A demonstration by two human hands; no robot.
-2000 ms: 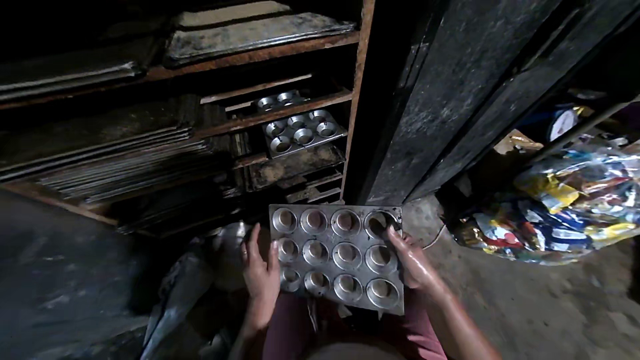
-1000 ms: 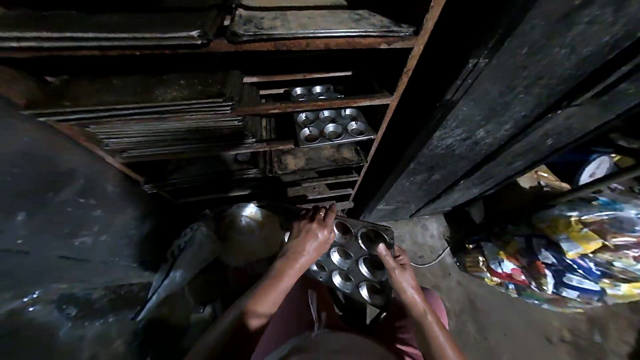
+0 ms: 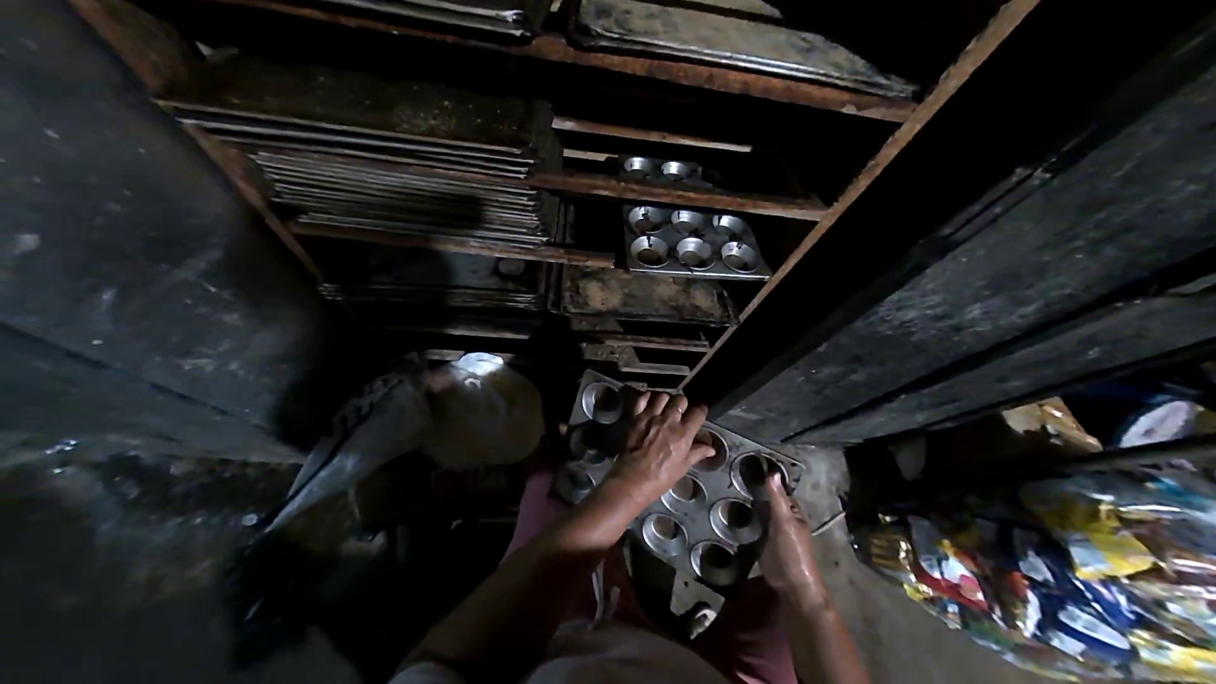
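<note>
A metal muffin pan (image 3: 686, 492) with round cups lies over my lap, tilted. Across its far middle part rests my left hand (image 3: 662, 439), palm down with the fingers spread over the cups. My right hand (image 3: 790, 532) holds the pan's right edge, the thumb on top beside a corner cup. Beyond the pan, on a rack shelf, stands another muffin pan (image 3: 693, 239), with several cups showing. What my left palm covers is hidden.
Stacked flat baking trays (image 3: 399, 195) fill the rack's left side. A dark panel (image 3: 1026, 247) stands at right, above a bundle of shiny plastic packaging (image 3: 1054, 579) on the floor. A pale rounded container or bag (image 3: 484, 413) sits left of my legs.
My left hand has moved from the pan's left edge onto its top. The pan, level across my lap at first, has turned askew. My right hand stays at its right edge.
</note>
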